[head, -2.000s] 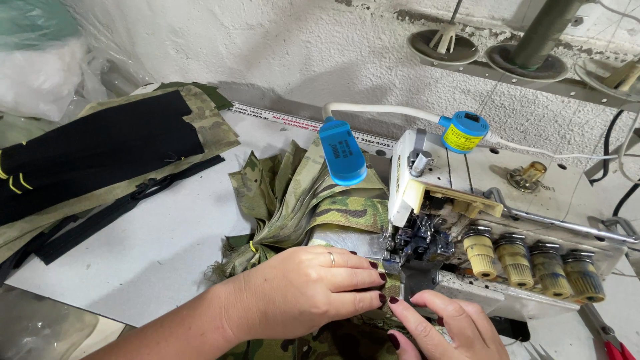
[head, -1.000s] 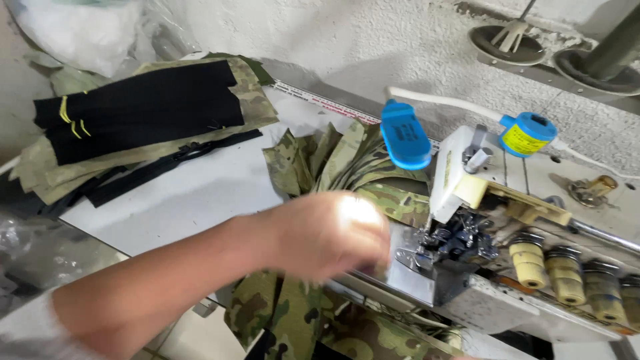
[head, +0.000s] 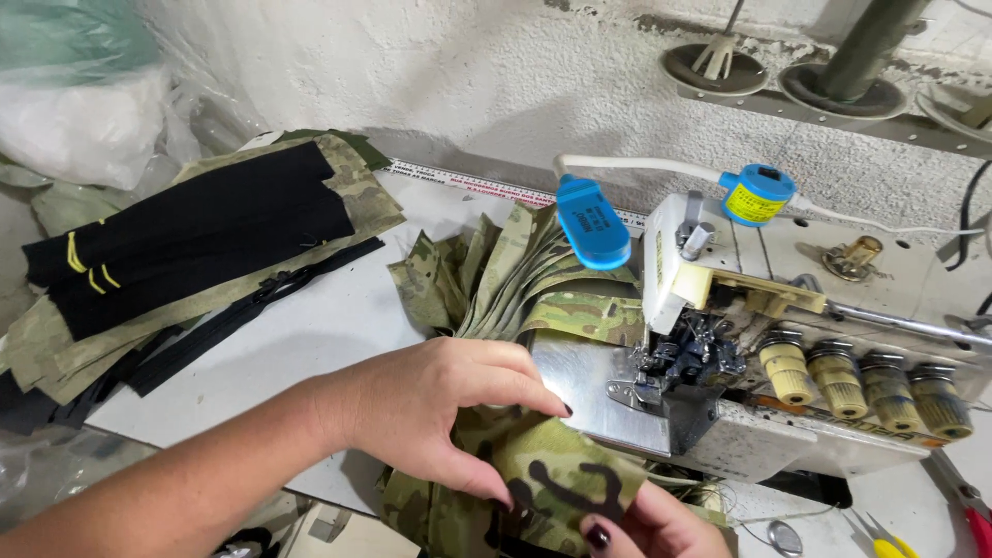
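Note:
A camouflage fabric piece [head: 566, 473] is held up in front of the overlock sewing machine [head: 721, 349]. My left hand [head: 442, 411] grips its left side between thumb and fingers, the index fingertip at its upper edge. At its lower right corner, my right hand [head: 651, 527] pinches it, partly cut off by the frame. More camouflage cloth hangs below the metal bed plate [head: 597, 387]. Behind my left hand lies a fanned bundle of camouflage strips [head: 504, 271], touching the machine. No cloth shows under the presser foot [head: 639, 391].
Black fabric pieces [head: 194, 225] tied with yellow thread lie on camouflage panels at the left. A blue lamp [head: 595, 225] hangs over the bundle. Yellow-handled snips [head: 887, 542] and a red-handled tool [head: 978, 527] lie at the lower right. A printed measuring tape [head: 473, 186] runs along the table's back.
My left hand was blurred near the plate one second ago; now it holds the fabric piece. My right hand, out of view then, is back at the fabric's corner.

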